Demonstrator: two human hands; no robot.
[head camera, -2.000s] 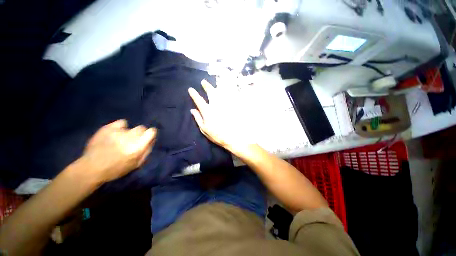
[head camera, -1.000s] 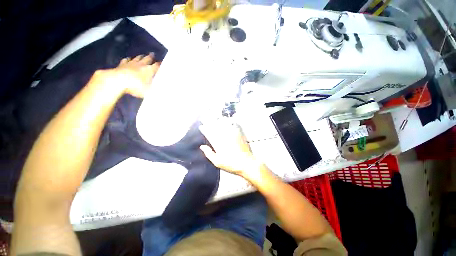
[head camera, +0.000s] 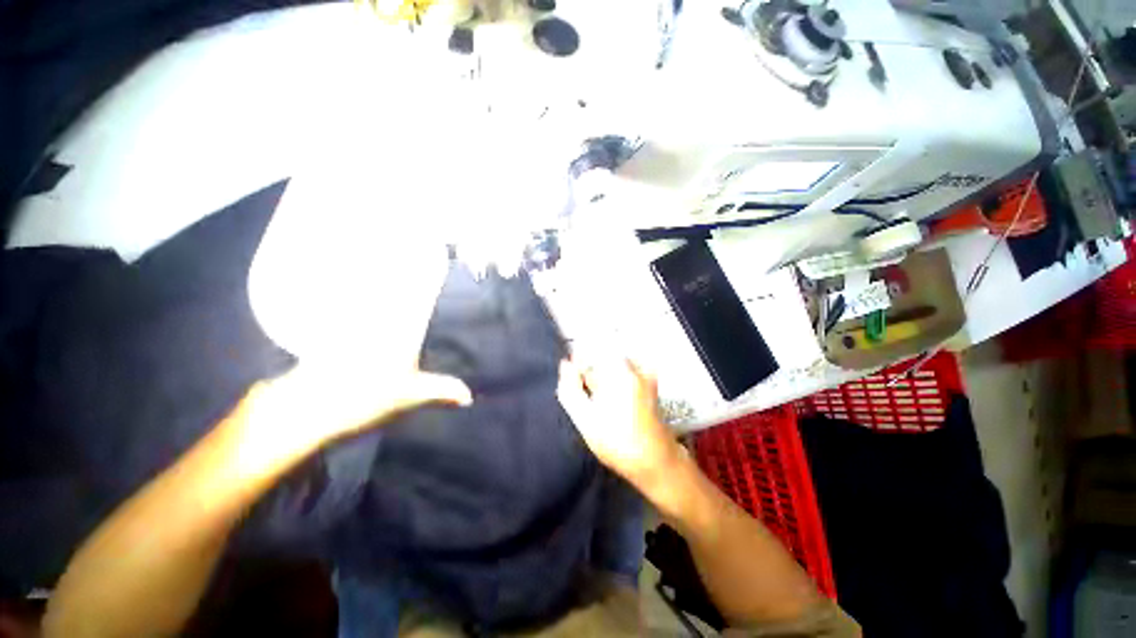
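Note:
The dark garment piece (head camera: 486, 461) lies across the table front, runs up towards the needle area and hangs over the edge onto the lap. My left hand (head camera: 343, 399) rests on the cloth, thumb pointing right; its fingers are partly hidden by glare and the pale rounded object (head camera: 336, 274). My right hand (head camera: 613, 405) is at the cloth's right edge, fingers bent; whether it grips the cloth cannot be told. The white sewing machine (head camera: 860, 112) stands above, and glare hides its needle.
A black smartphone (head camera: 714, 322) lies right of my right hand. A tan parts tray (head camera: 941, 293) with small green and yellow items is further right. A red crate (head camera: 760, 480) holding black cloth (head camera: 909, 523) is below the table. Black cables run along the machine front.
My left hand has come down and nearer from the upper left. The cloth now spreads over the table front and lap. My right hand has moved slightly right and down, its fingers more bent.

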